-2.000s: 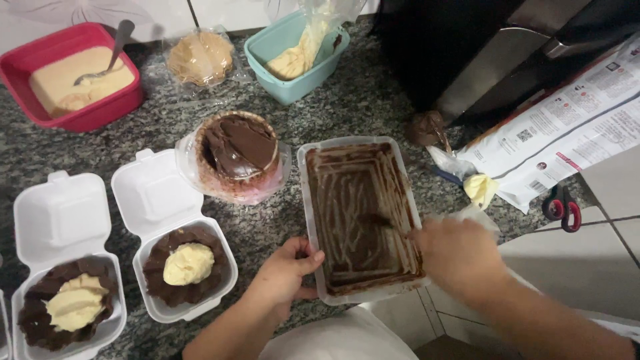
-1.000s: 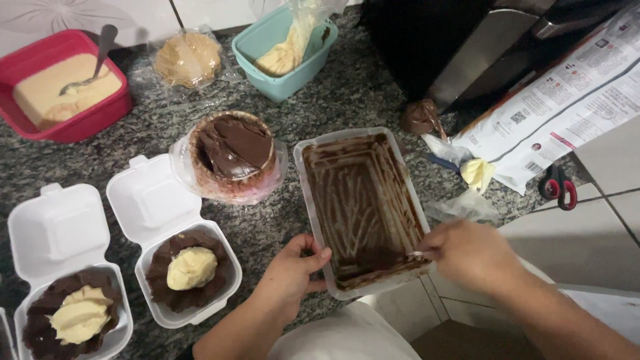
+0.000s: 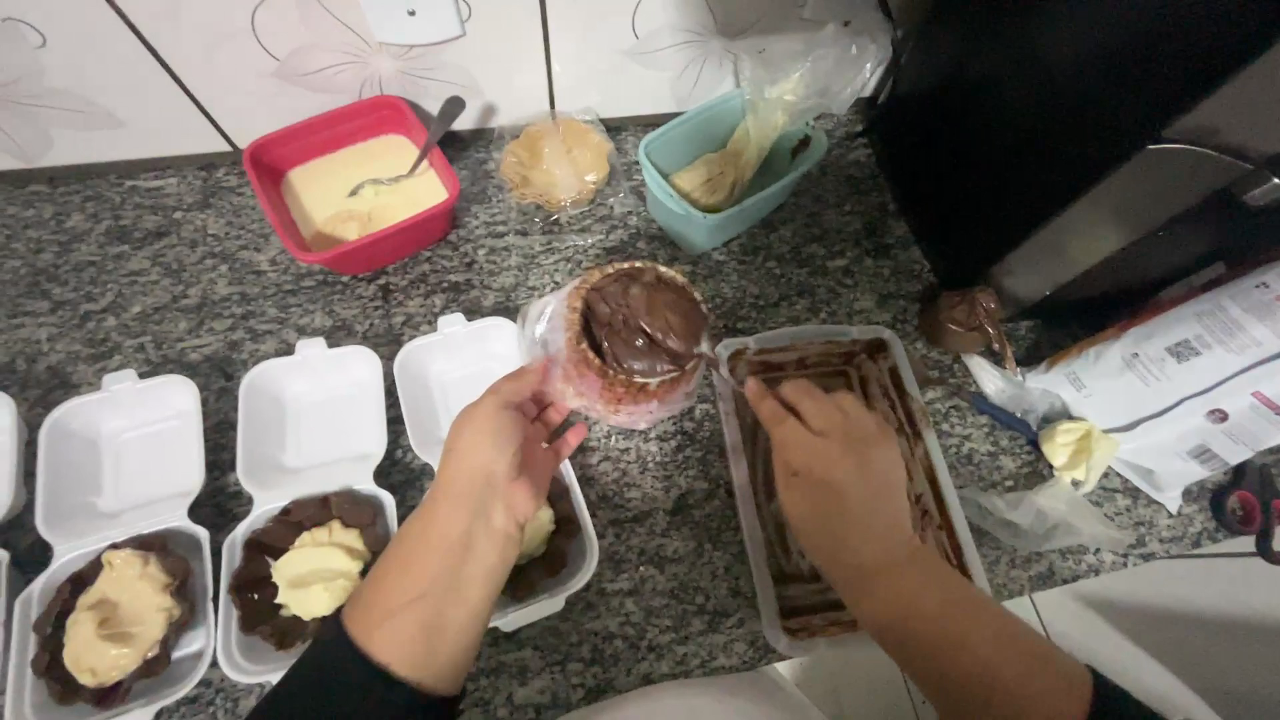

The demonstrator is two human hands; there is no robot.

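Observation:
A round tub of chocolate spread [image 3: 645, 325], wrapped in clear plastic, stands on the granite counter. My left hand [image 3: 510, 440] grips the wrapping at its left side. Over the rectangular plastic container [image 3: 750, 540], smeared with chocolate, my right hand [image 3: 825, 460] holds a thin utensil; its far end reaches the tub's right rim and its shape is mostly hidden. White foam boxes stand open at the left, with dark chocolate shells [image 3: 255, 590] holding pale cream [image 3: 318, 570]; the leftmost full one bears tan cream [image 3: 120, 620]. My left forearm partly covers the nearest box [image 3: 585, 560].
Behind stand a red container [image 3: 350, 255] of cream with a spoon [image 3: 430, 140], wrapped tart shells [image 3: 555, 165], and a teal container [image 3: 715, 230] with a piping bag. A black appliance [image 3: 1010, 130], printed packaging [image 3: 1180, 370] and scissors [image 3: 1245, 500] are at right.
My left hand has left the rectangular container's edge and moved to the wrapped tub. My right hand has moved from the container's lower right toward its upper left. The view has shifted left.

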